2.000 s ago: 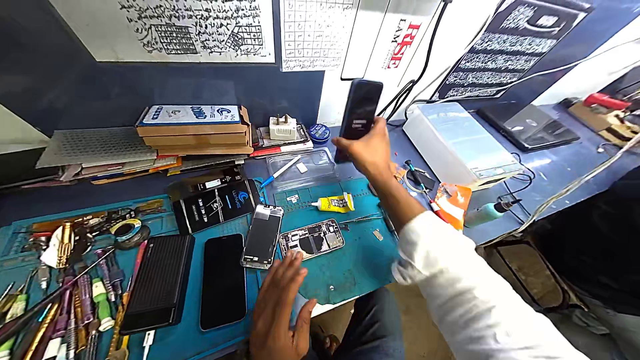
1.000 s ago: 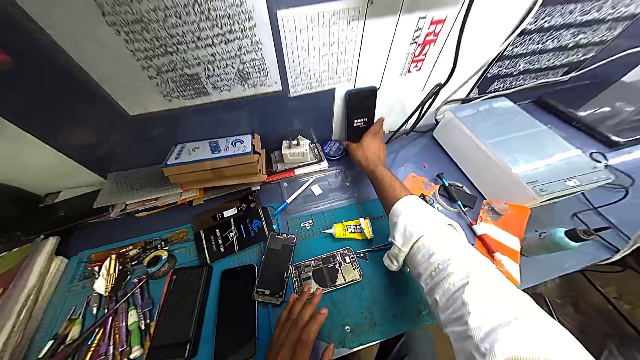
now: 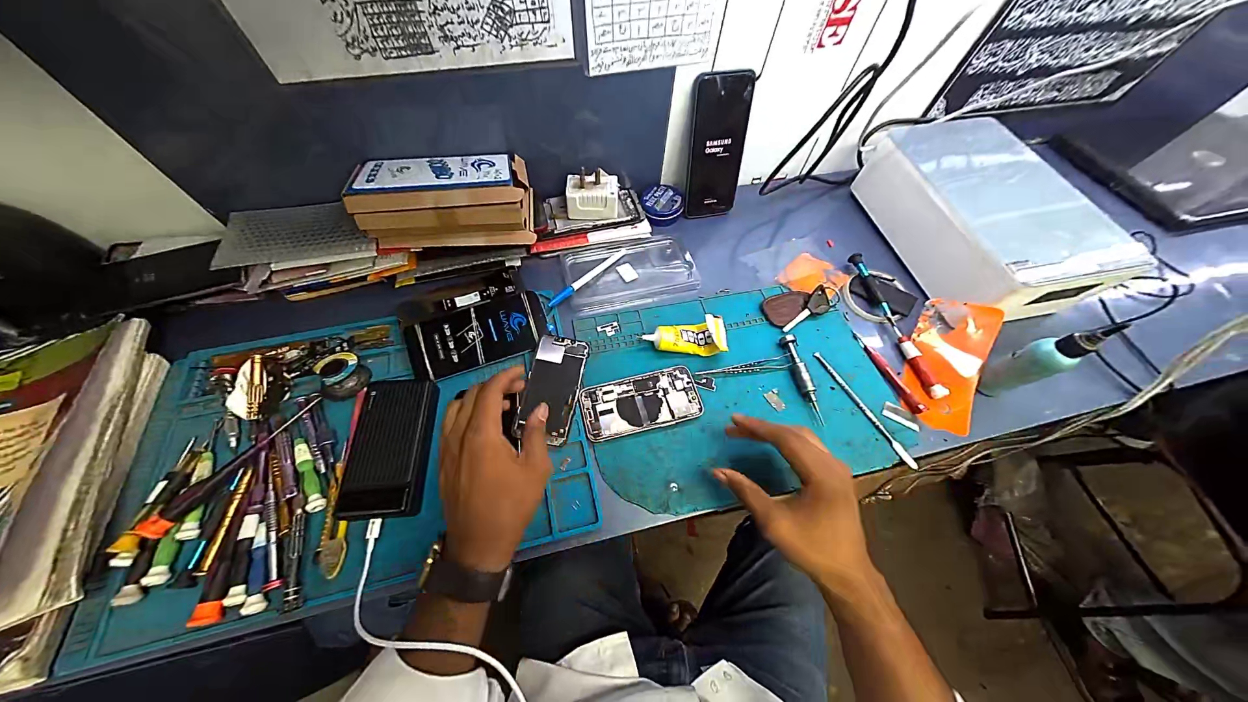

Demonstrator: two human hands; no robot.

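My left hand [image 3: 495, 458] hovers over the left part of the work mat, its fingers beside a detached phone screen assembly [image 3: 554, 388]; whether it touches the screen I cannot tell. Right of the screen lies an opened phone housing [image 3: 642, 404] with its inner parts showing. My right hand [image 3: 792, 487] is above the mat's right part, fingers apart, holding nothing. A Samsung phone [image 3: 720, 142] with a lit start screen stands upright against the wall. A yellow glue tube [image 3: 688, 337] lies behind the housing. Another dark phone is mostly hidden under my left hand.
Many screwdrivers [image 3: 258, 517] and a black power bank [image 3: 387, 448] with a white cable lie at left. A precision screwdriver [image 3: 801, 378] and a metal spudger [image 3: 864, 409] lie at right. Cardboard boxes [image 3: 439, 210] and a white machine [image 3: 1004, 214] stand behind.
My right hand has let go of the Samsung phone, which now leans on the wall, and has come back over the mat. My left hand has moved from below the opened housing to beside the detached screen.
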